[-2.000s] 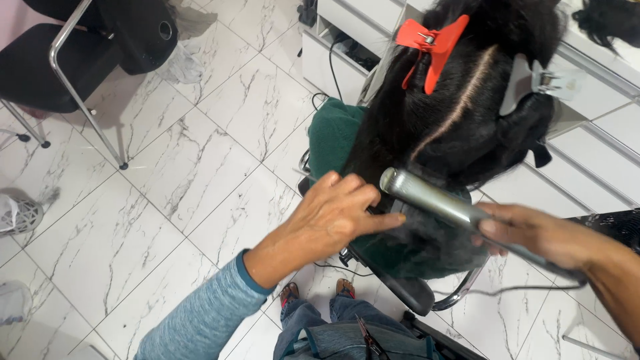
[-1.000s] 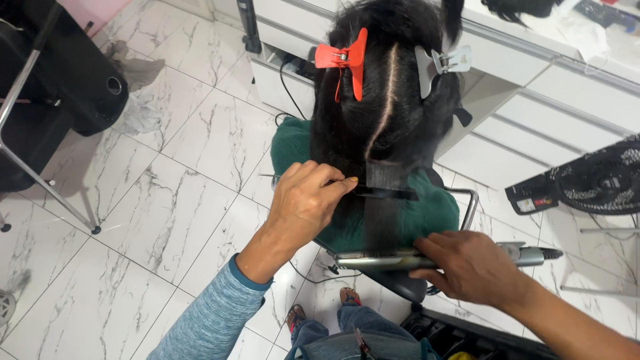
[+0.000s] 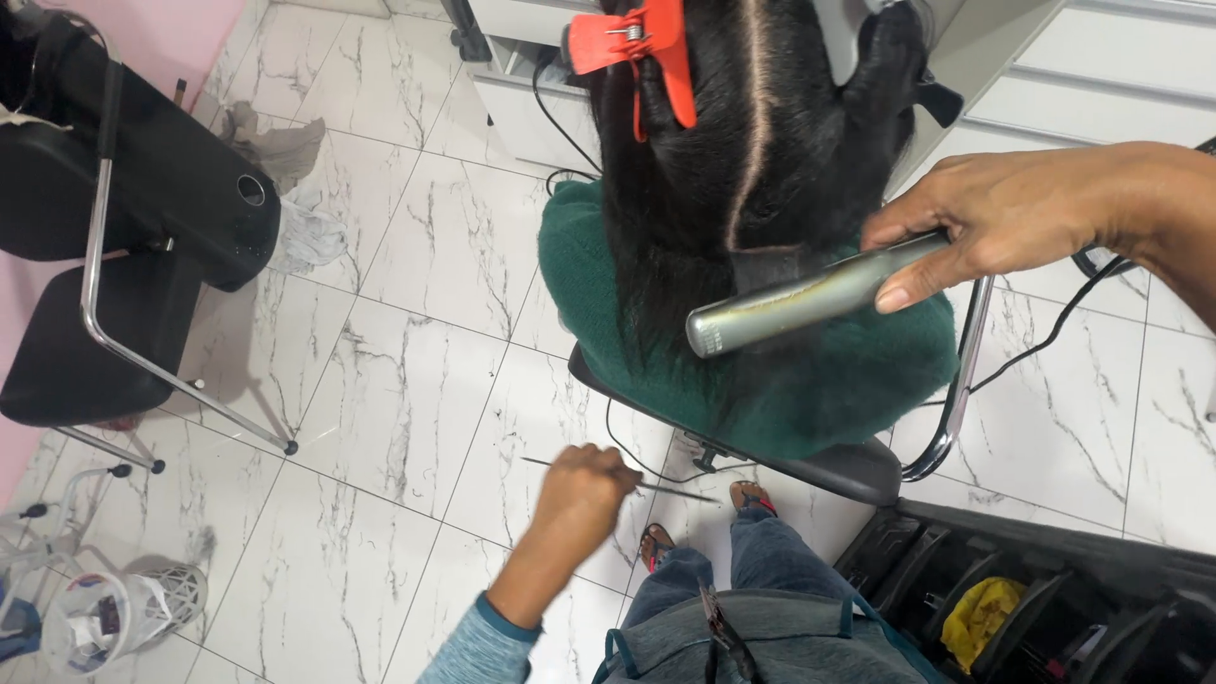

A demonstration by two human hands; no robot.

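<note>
A hair straightener [image 3: 798, 296] is gripped in my right hand [image 3: 1012, 214], its silver-grey barrel lying slantwise over the lower hair at the back of a seated person's head. That dark hair [image 3: 693, 180] is parted down the middle. An orange clip [image 3: 665, 57] holds the left side and a grey clip [image 3: 841, 38] the right. My left hand [image 3: 586, 484] is lower, away from the hair, closed round a thin dark comb [image 3: 679, 492] that pokes out on both sides. The person wears a green top [image 3: 817, 408]. Whether hair lies between the straightener's plates is hidden.
A black chair [image 3: 100, 332] with metal arms stands at the left. A waste basket [image 3: 90, 622] is at the lower left. White drawers [image 3: 1092, 95] are at the upper right. A black compartment tray [image 3: 1045, 608] holds a yellow cloth [image 3: 983, 617] at the lower right. Cords trail beside the seat.
My left hand, with the comb, has moved down and away from the hair. The straightener, level below the hair's ends one second ago, is now higher and tilted across the hair.
</note>
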